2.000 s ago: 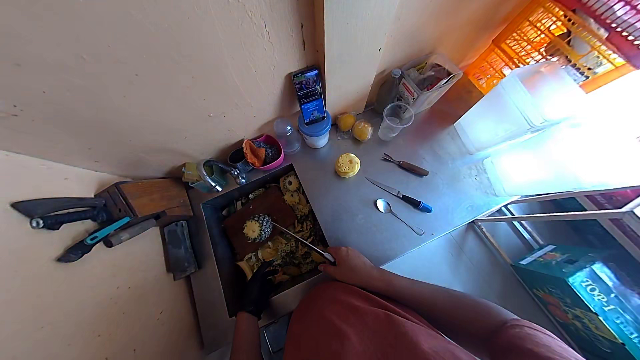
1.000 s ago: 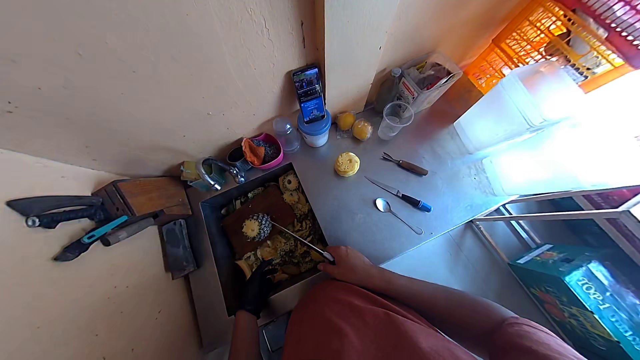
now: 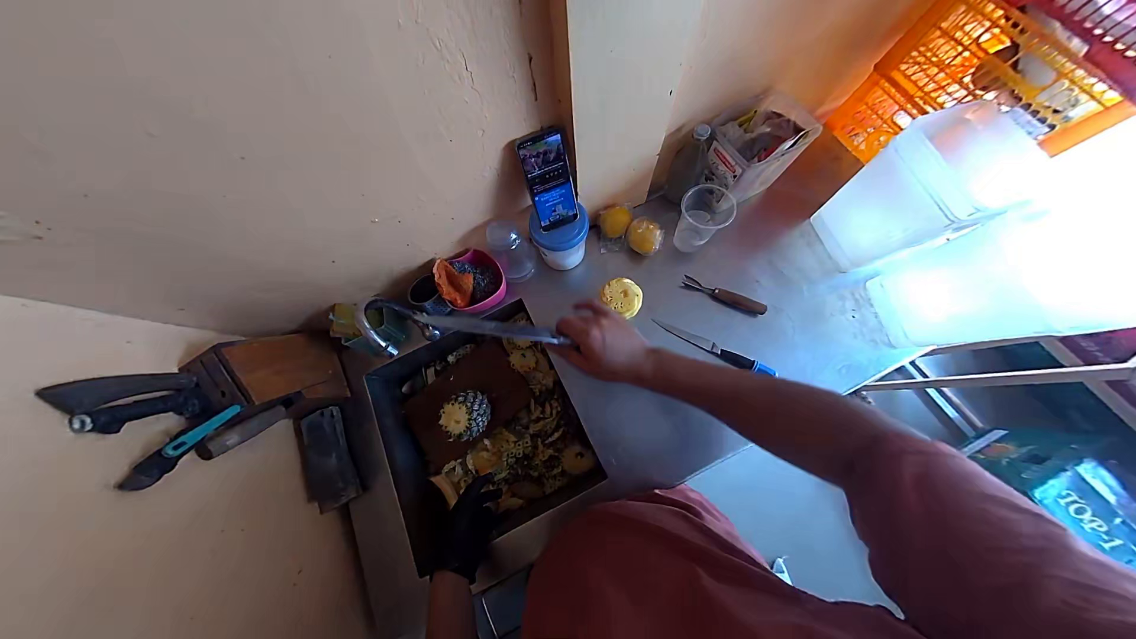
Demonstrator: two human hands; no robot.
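My right hand (image 3: 603, 342) is shut on the handle of a long knife (image 3: 493, 328), whose blade points left above the sink's back part. A pineapple piece (image 3: 465, 415) with its rind on lies on a brown board (image 3: 461, 382) inside the metal sink (image 3: 401, 497). Pineapple peelings (image 3: 532, 448) surround the board. My left hand (image 3: 470, 524), in a black glove, is low in the sink beside the peelings; whether it holds anything cannot be told. A peeled yellow pineapple piece (image 3: 621, 297) rests on the steel counter, behind my right hand.
On the counter lie a small knife (image 3: 710, 346) and a wood-handled tool (image 3: 723, 295). A faucet (image 3: 377, 328), a pink bowl (image 3: 493, 280), a blue-lidded tub (image 3: 561, 240) with a phone (image 3: 548, 177) and a plastic cup (image 3: 704, 217) line the back. Knives in a wooden rack (image 3: 284, 368) stand left.
My right hand has moved up and away from the sink's near edge with the long knife, off the pineapple piece. The spoon seen earlier on the counter is now hidden behind my right arm.
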